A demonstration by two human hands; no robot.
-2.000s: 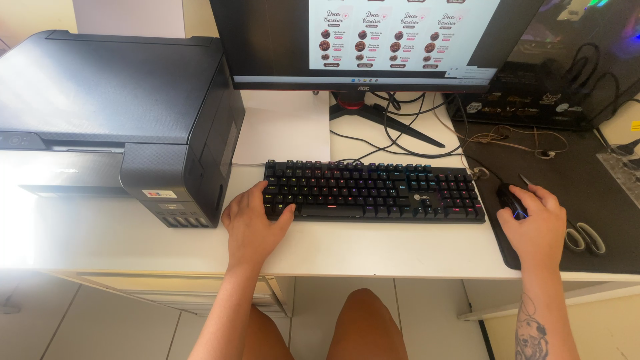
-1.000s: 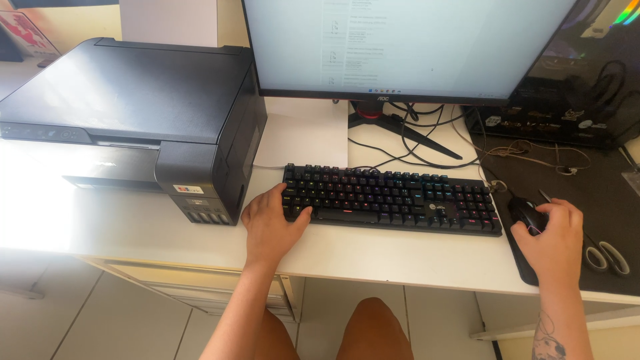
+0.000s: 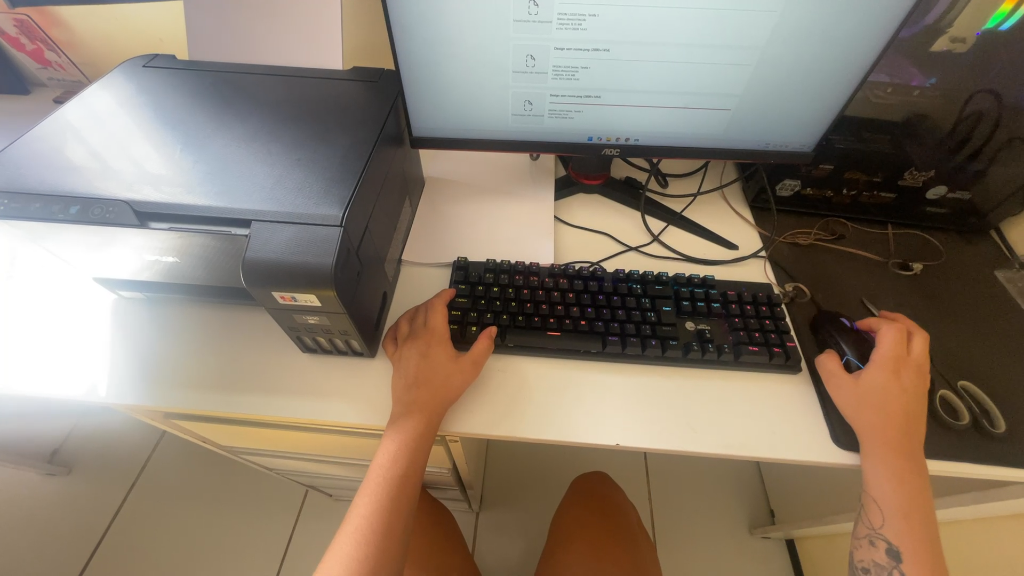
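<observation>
My left hand (image 3: pixel 436 352) rests at the left end of a black backlit keyboard (image 3: pixel 624 312), its fingers and thumb spread against the keyboard's edge keys. My right hand (image 3: pixel 884 376) is curled around a dark computer mouse (image 3: pixel 845 339) on a black desk mat (image 3: pixel 832 416). Beyond the keyboard stands a monitor (image 3: pixel 640 76), its screen showing a pale page with a list of items. A black printer (image 3: pixel 232 152) sits left of the keyboard. Scissors (image 3: pixel 970 406) lie on the mat just right of my right hand, their blades partly hidden behind it.
White paper (image 3: pixel 488 208) lies between the printer and the monitor stand (image 3: pixel 672 216). Black cables (image 3: pixel 696 192) loop behind the keyboard, and a thin cord (image 3: pixel 832 236) lies on the mat. A dark computer case (image 3: pixel 880 168) stands at the back right. Drawers (image 3: pixel 336 456) are under the white desk.
The screen went from a sheet of repeated pictures and text to a pale list, which now shows different rows. My hands stay at the keyboard and on the mouse. The view has shifted slightly.
</observation>
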